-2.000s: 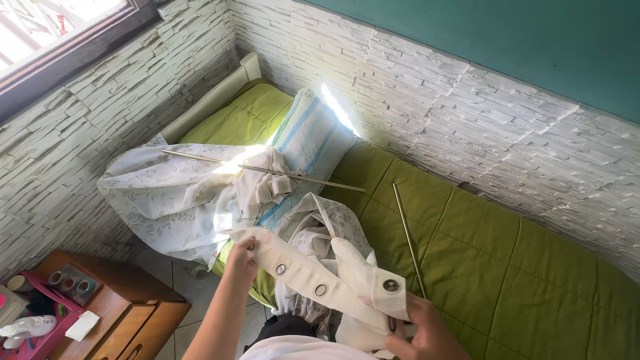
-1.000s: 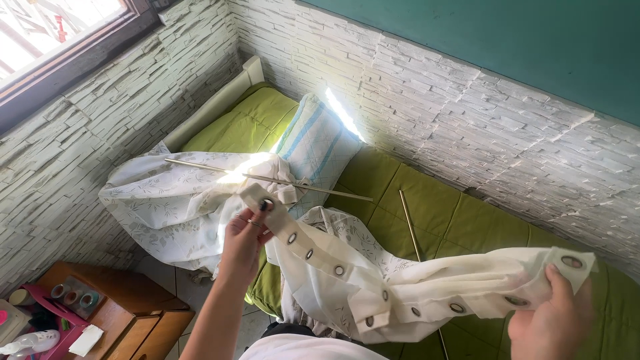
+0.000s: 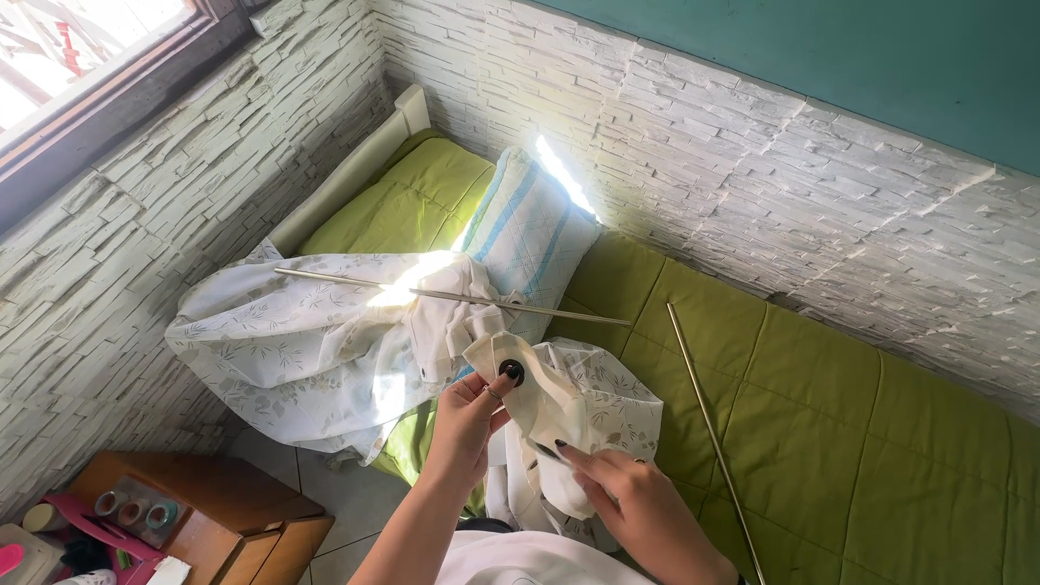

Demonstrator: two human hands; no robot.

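My left hand pinches the end of a cream curtain header band at a dark eyelet. Just right of it, my right hand has its index finger extended over the band near another eyelet; whether it touches the fabric is unclear. The leaf-patterned curtain hangs in folds below and behind the band. A second leaf-patterned white curtain lies bunched on the bed, with a metal rod across it. Another metal rod rests on the green quilt, right of my hands.
A white and blue pillow leans near the stone-textured wall. The cream headboard stands at the far left. A wooden cabinet at lower left holds a pink caddy and small jars. A window frame is at upper left.
My right hand has let go of the far end of the band and moved left, close to my left hand. The band, stretched out wide a second ago, now hangs down from my left hand.
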